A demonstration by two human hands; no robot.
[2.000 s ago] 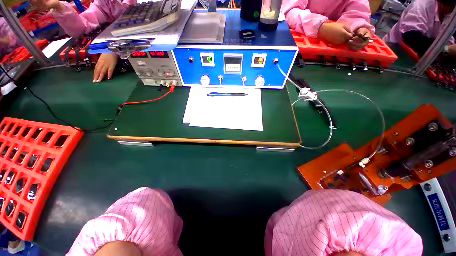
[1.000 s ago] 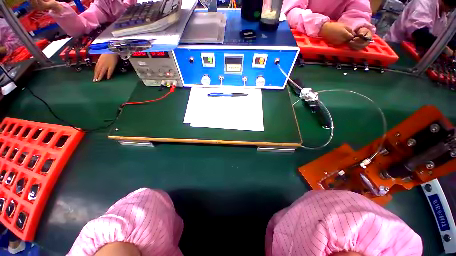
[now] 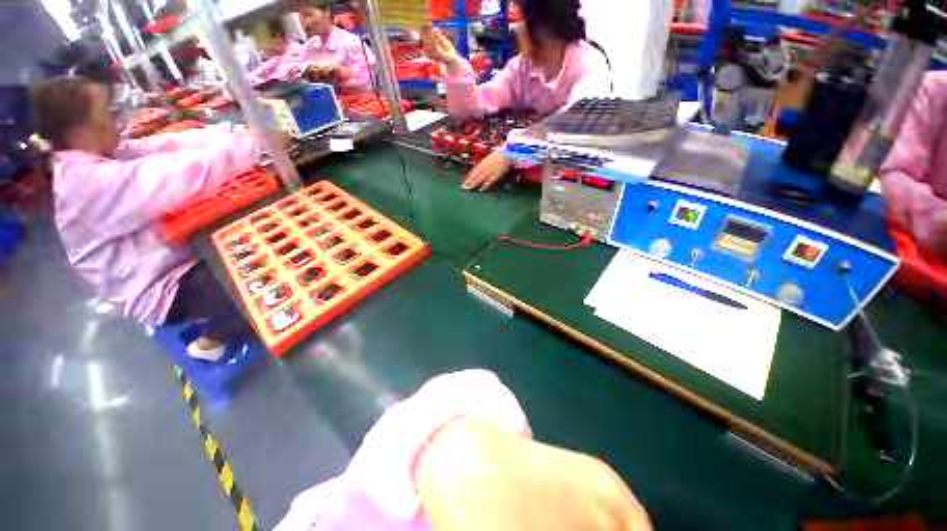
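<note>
My left hand [image 3: 530,479] is at the bottom centre, blurred and overexposed, with its pink striped sleeve coming in from the lower left. Its fingers are not clear, and the bottom edge cuts the hand off. My right hand is out of the picture. The orange-red compartment tray [image 3: 355,302] lies beyond my left hand, to the upper left, apart from it. Small dark-faced watch units [image 3: 312,276] sit in its pockets, some showing whitish or silver edges.
A base board [image 3: 540,278] at the right bears the record sheet [image 3: 691,322] and pen [image 3: 698,290]. Behind stand the blue tester box [image 3: 716,230] and grey power supply [image 3: 577,203]. Tubing [image 3: 912,436] loops at far right. People in pink smocks work at left and behind; an orange edge shows bottom right.
The view has swung left, bringing the whole tray in and most of the orange fixture out. My left hand now shows past its sleeve; my right sleeve has left the picture.
</note>
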